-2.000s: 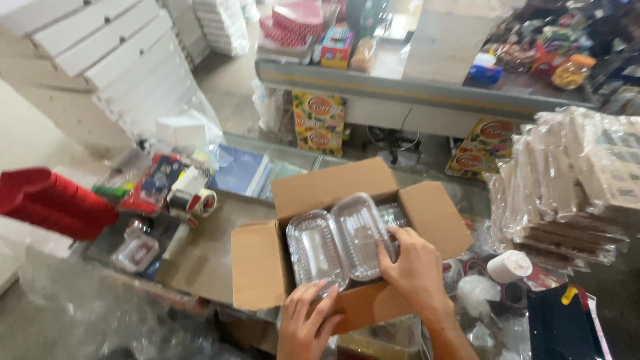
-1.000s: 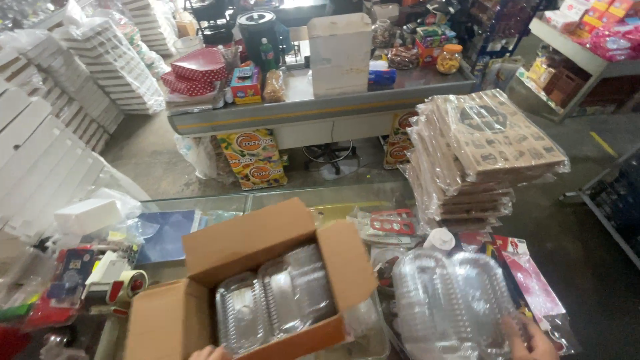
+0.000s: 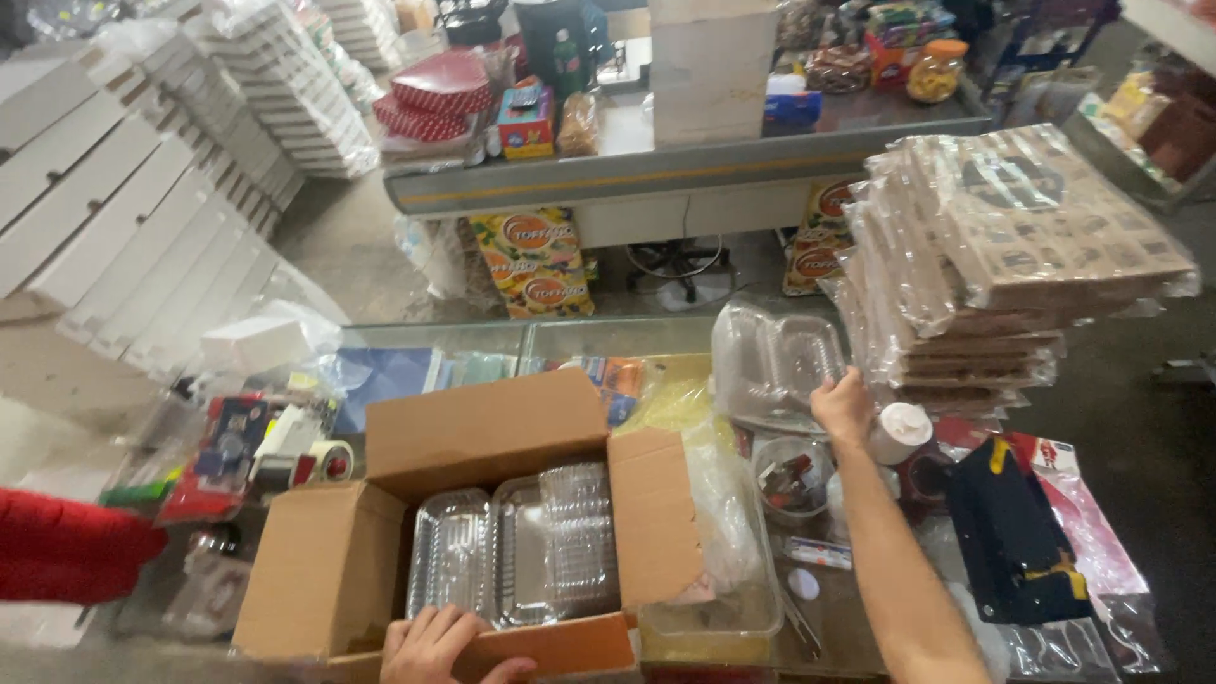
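Observation:
My left hand [image 3: 446,646] rests over the near flap of an open cardboard box [image 3: 484,423], thumb outside and fingers over the edge. Inside the box stand clear plastic clamshell containers [image 3: 451,551], with a nested stack of them at the right. My right hand [image 3: 844,407] is stretched forward and grips the right edge of a clear plastic clamshell container [image 3: 774,366], which is opened out flat above the far side of the glass counter, left of a pile of plastic-wrapped brown cardboard pieces [image 3: 1045,218].
A white bottle [image 3: 900,432], a round clear tub [image 3: 790,480] and a dark pouch [image 3: 1016,541] lie to the right. Tape rolls [image 3: 332,461] and packaged goods sit left of the box. White stacked boxes [image 3: 123,190] rise at far left. Another counter [image 3: 684,176] stands beyond.
My right hand has gone from the box to the right, then forward to the counter's far side, with a clamshell container in it. My left hand stays at the box.

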